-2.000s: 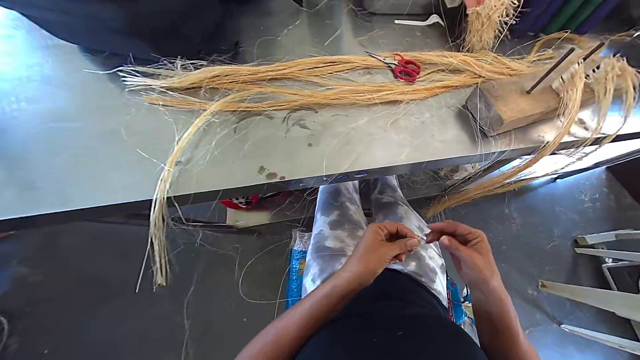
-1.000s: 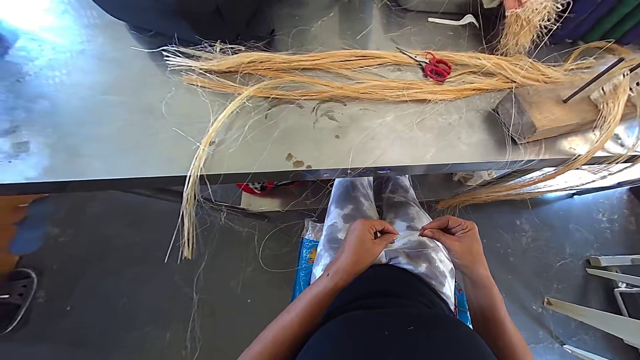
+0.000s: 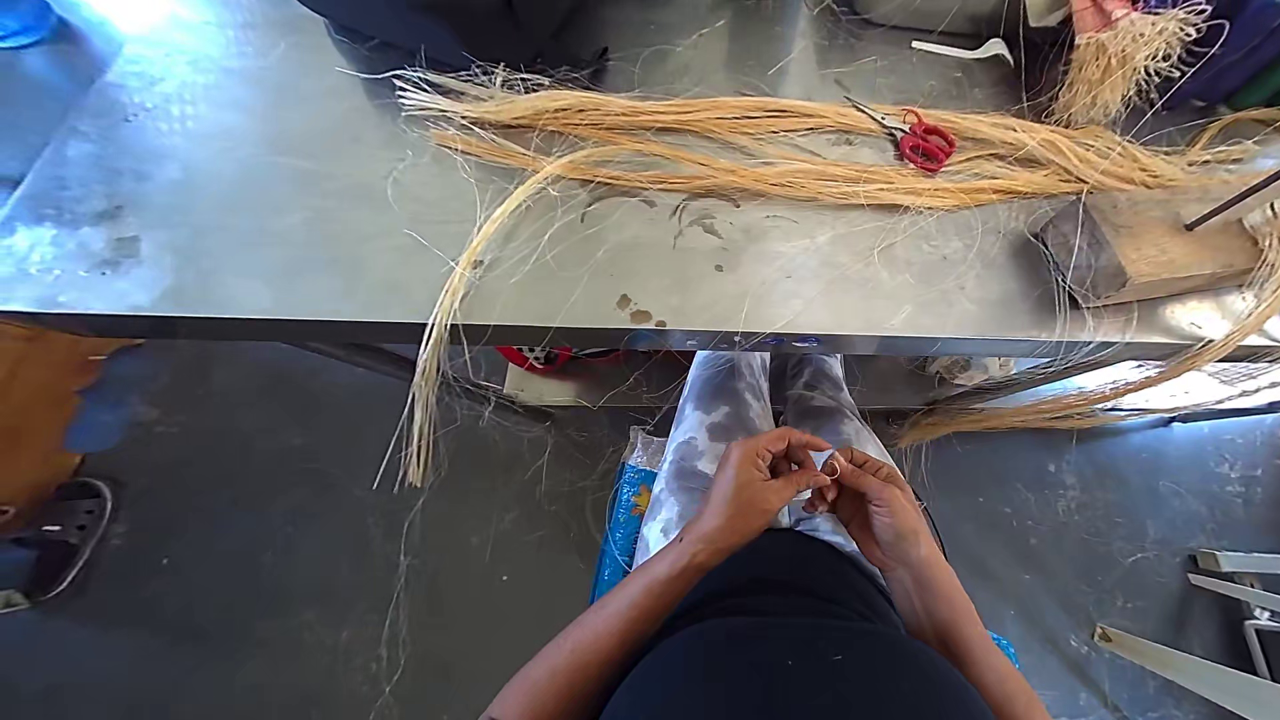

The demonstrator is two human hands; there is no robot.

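Observation:
My left hand and my right hand are close together above my lap, fingertips nearly meeting. Between them shows a thin curled strand, pinched by my right fingers. My left fingertips are bunched near it; whether they grip the strand too is unclear. On the metal table beyond my knees lies a long bundle of straw-coloured plant fibre, one tuft of it hanging over the front edge. Small scissors with red handles rest on the bundle, blades pointing left.
At the table's right stands a wooden block with a metal rod and fibre trailing over the table edge. A white plastic utensil lies at the back. Pale metal legs stand at lower right. Another person's shoe is at the left.
My hands were apart over my lap one second ago; now they have come together. The view has shifted toward the left side of the table.

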